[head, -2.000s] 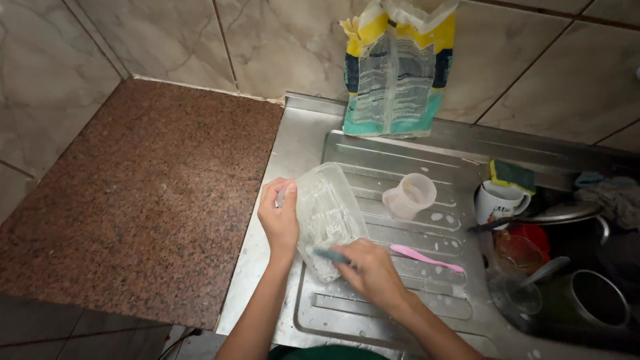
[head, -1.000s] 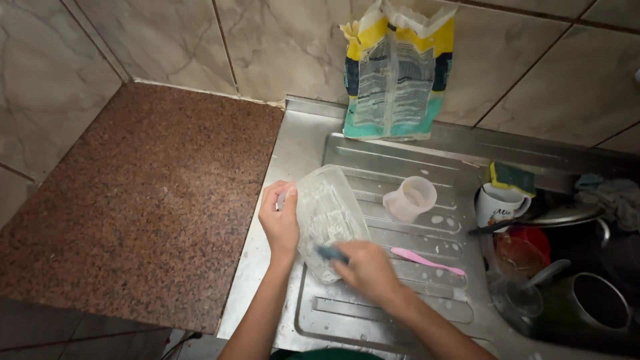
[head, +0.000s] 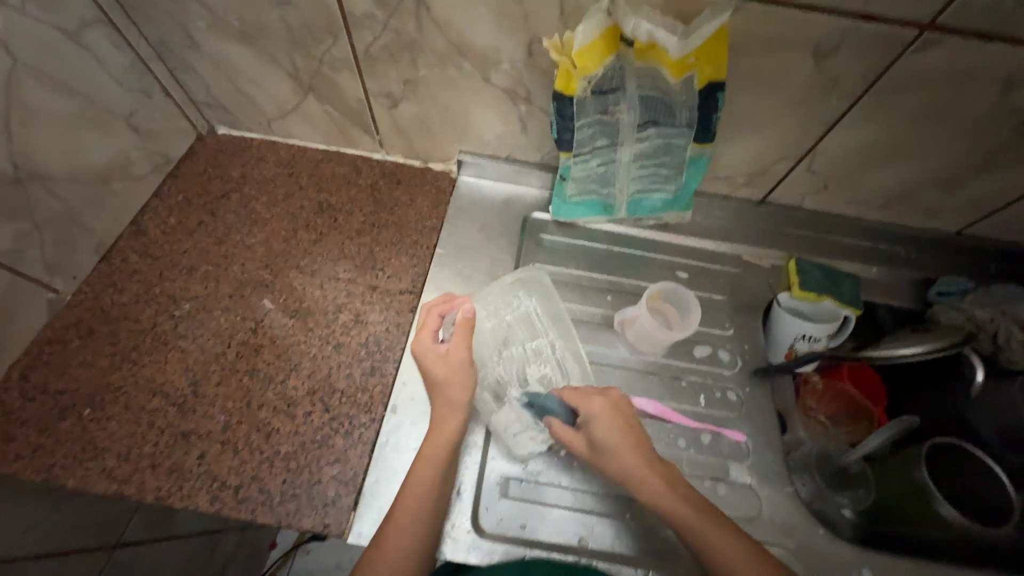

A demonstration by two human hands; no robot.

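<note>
A translucent plastic container point(head: 532, 336) with white, wet-looking material inside lies tilted on the steel drainboard point(head: 560, 500). My left hand point(head: 450, 348) grips its left rim, thumb on top. In my right hand point(head: 604, 428) is a dark blue-grey utensil handle point(head: 550, 408); its far end reaches into the white material at the container's near end, and its exact kind cannot be told. Just right of that hand a pink plastic utensil point(head: 688, 418) rests on the ridges. Behind it stands a translucent plastic measuring cup point(head: 660, 318) with a handle, some residue inside.
An opened yellow, white and teal plastic bag point(head: 632, 136) leans on the tiled wall. Left is a brown granite slab point(head: 240, 336). At right, a white mug point(head: 804, 332) with a green-yellow sponge point(head: 824, 284), a red container point(head: 844, 400), a pot point(head: 968, 484) and a lid point(head: 916, 344) crowd the sink.
My right hand has shifted slightly with the utensil along the container's near end. My left hand keeps its hold on the rim.
</note>
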